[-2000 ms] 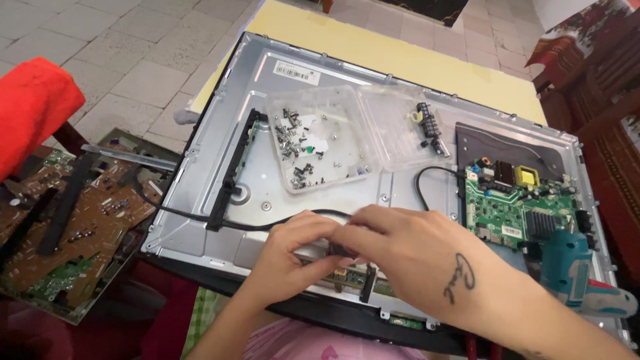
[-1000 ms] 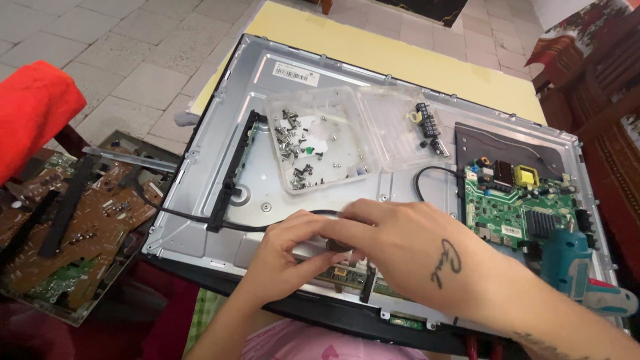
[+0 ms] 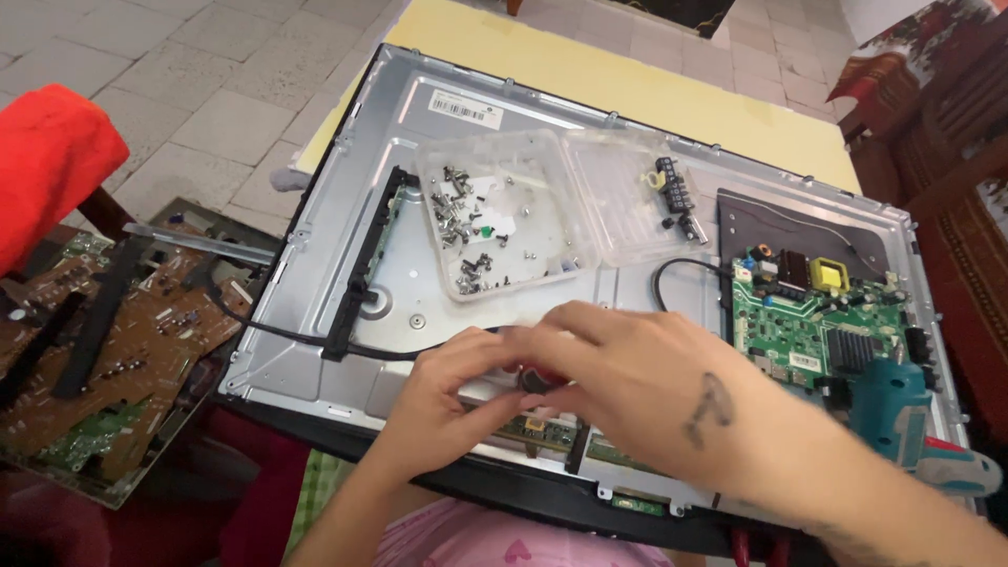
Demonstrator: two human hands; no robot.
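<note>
My left hand (image 3: pixel 449 402) and my right hand (image 3: pixel 630 378) meet over the near edge of an opened flat-screen television's metal back panel (image 3: pixel 512 303). Between their fingertips is a small dark round object (image 3: pixel 537 381), mostly hidden, so its kind cannot be told. Just below the fingers runs a narrow circuit board (image 3: pixel 543 431) along the panel edge. A black cable (image 3: pixel 386 354) passes behind my left hand. Beyond the hands lies an open clear plastic box (image 3: pixel 543 213) with many loose screws (image 3: pixel 457 228); its lid (image 3: pixel 622 228) holds a black bit holder (image 3: pixel 674 187).
A green circuit board (image 3: pixel 795 331) is on the panel's right, with a teal power screwdriver (image 3: pixel 890 402) near my right forearm. Brown circuit boards (image 3: pixel 157 315) lie at the left, below a red cloth (image 3: pixel 55 157). A black plastic bracket (image 3: pixel 366 268) stands left of the box.
Both hands stay close together over the same spot, with only small shifts of the fingers. The box, boards and screwdriver have not moved.
</note>
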